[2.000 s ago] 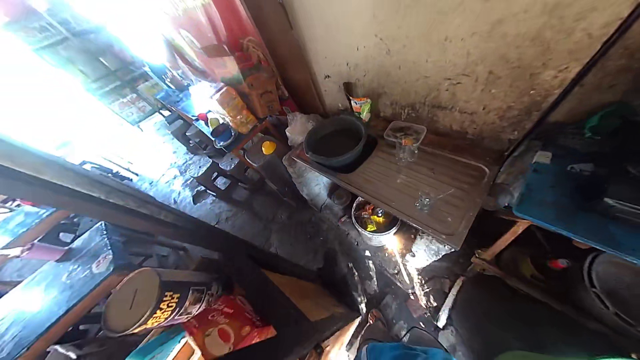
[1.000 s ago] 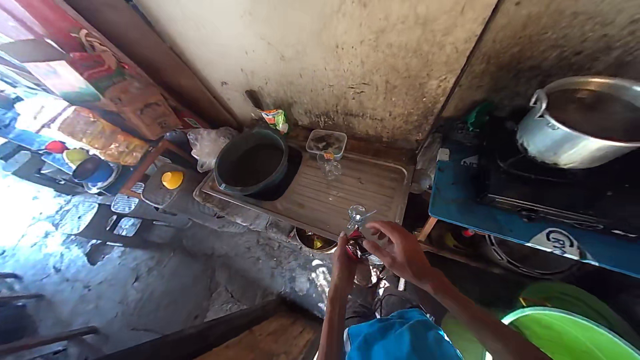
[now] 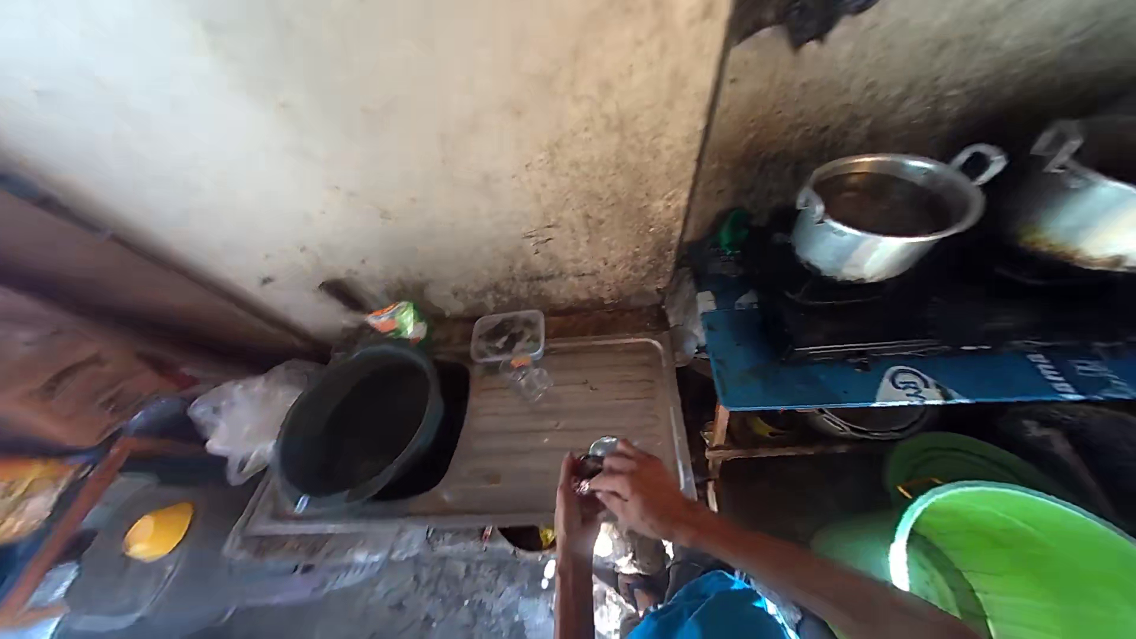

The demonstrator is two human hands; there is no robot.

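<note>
My left hand [image 3: 577,506] and my right hand [image 3: 641,491] meet above the front right edge of the ribbed sink drainboard [image 3: 568,444]. Between them they hold a small clear glass [image 3: 604,445], its rim showing above my fingers. Something small and dark reddish lies between the fingers; I cannot tell what it is. Another clear glass [image 3: 532,382] rests on the drainboard, in front of a clear plastic container [image 3: 508,337] by the wall. A large dark basin [image 3: 359,426] sits over the sink bowl on the left.
At right, an aluminium pot [image 3: 887,217] and a second pot [image 3: 1092,204] stand on a black stove above a blue table [image 3: 799,382]. A bright green tub [image 3: 1021,559] is low at right. Left are a plastic bag [image 3: 257,413], a yellow scoop [image 3: 158,532] and a green packet [image 3: 399,319].
Two seconds ago neither hand was in view; one second ago both were together around the glass, and they still are. The view has swung right, bringing the stove and pots in.
</note>
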